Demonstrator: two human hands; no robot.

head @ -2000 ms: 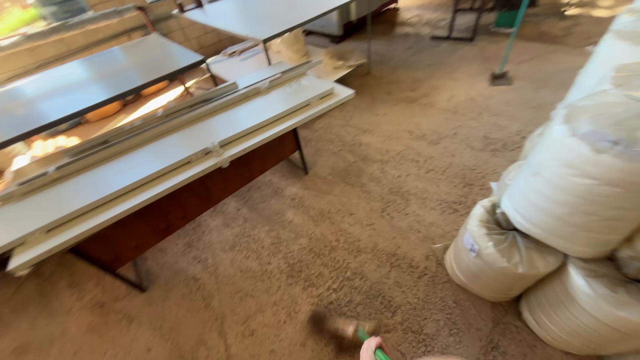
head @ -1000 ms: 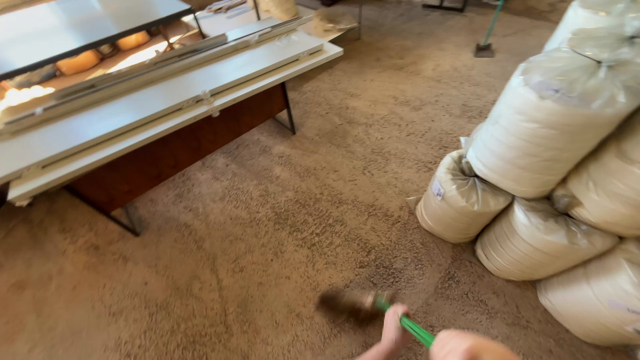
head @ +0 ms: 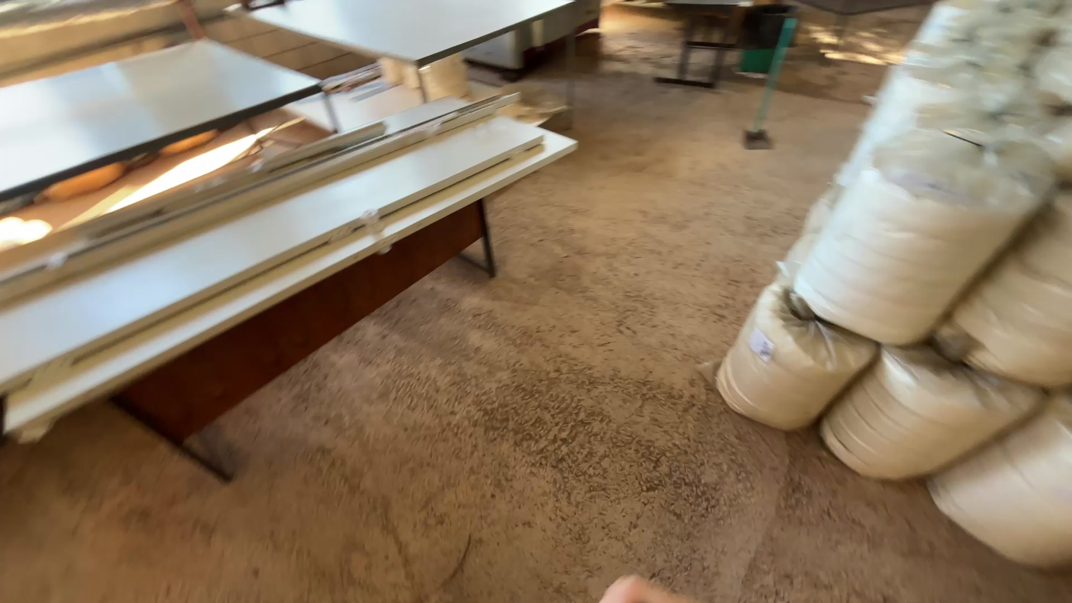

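Only a small part of one hand, which seems to be my left hand (head: pixel 641 590), shows at the bottom edge, right of centre; whether it holds anything is hidden. My right hand is out of view. The green-handled broom of the earlier frames is not visible. Beyond the hand, small dark debris (head: pixel 611 444) lies scattered over the brown floor (head: pixel 419 469), thickest between the table and the bagged rolls.
At left, long white panels (head: pixel 276 226) lie on a table with a brown front board (head: pixel 318 327). Stacked plastic-wrapped white rolls or sacks (head: pixel 904 251) stand at right. Farther back are a pale-topped table (head: pixel 410 25), a green-handled tool (head: pixel 766 100) standing upright and a dark and green bin (head: pixel 758 42).
One second ago both hands were on the green handle, with the blurred broom head over the floor. Now the broom and one hand are out of view. The view has shifted.
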